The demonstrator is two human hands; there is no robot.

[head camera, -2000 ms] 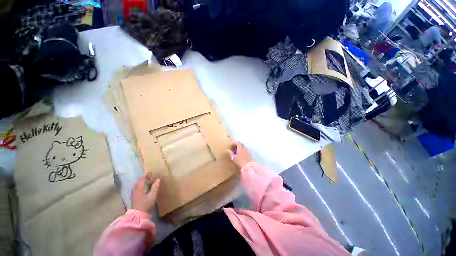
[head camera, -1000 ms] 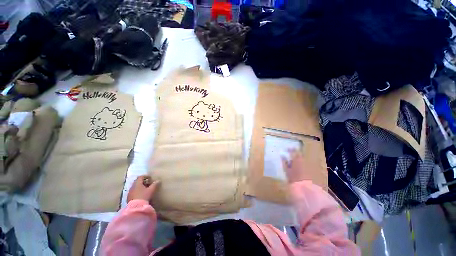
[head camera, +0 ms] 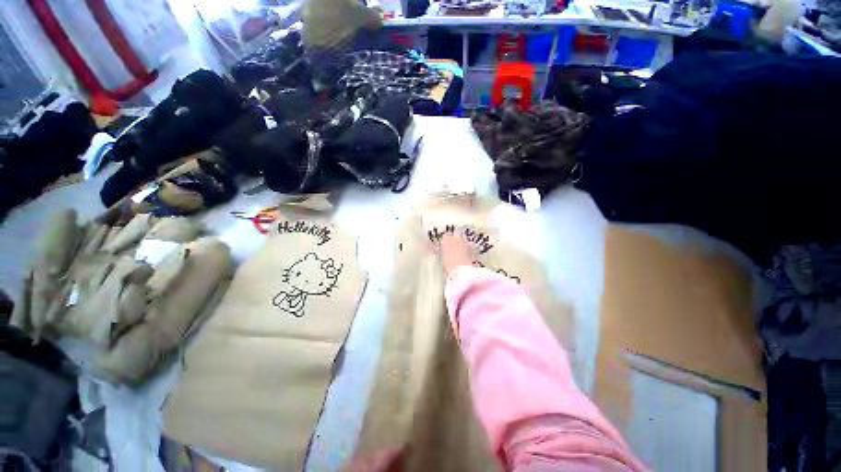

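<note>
My right hand (head camera: 452,251) is blurred on the lettering of the top beige front panel (head camera: 429,332) of the centre stack. That panel has a raised lengthwise fold; my sleeve hides part of its cat drawing. Whether my fingers grip the cloth is unclear. A blurred pink patch, perhaps my left sleeve, shows at the bottom edge; my left hand cannot be made out. Another printed panel (head camera: 263,369) lies flat to the left. The orange-brown template (head camera: 678,295) lies on the white table (head camera: 443,152) at the right, its slot and window showing, its lower part cut off by the frame.
Red-orange-handled snips (head camera: 265,219) lie beyond the left panel. Folded beige pieces (head camera: 138,304) are at the far left. Dark bundles (head camera: 341,152), a brown mottled bundle (head camera: 530,143) and a large dark garment pile (head camera: 710,134) line the back. Checked cloth (head camera: 807,304) is at the right.
My right hand has left the template, which stays right of the stack, and moved to the top panel's lettering. That panel is now creased. The view has swung left and my left hand has dropped from sight.
</note>
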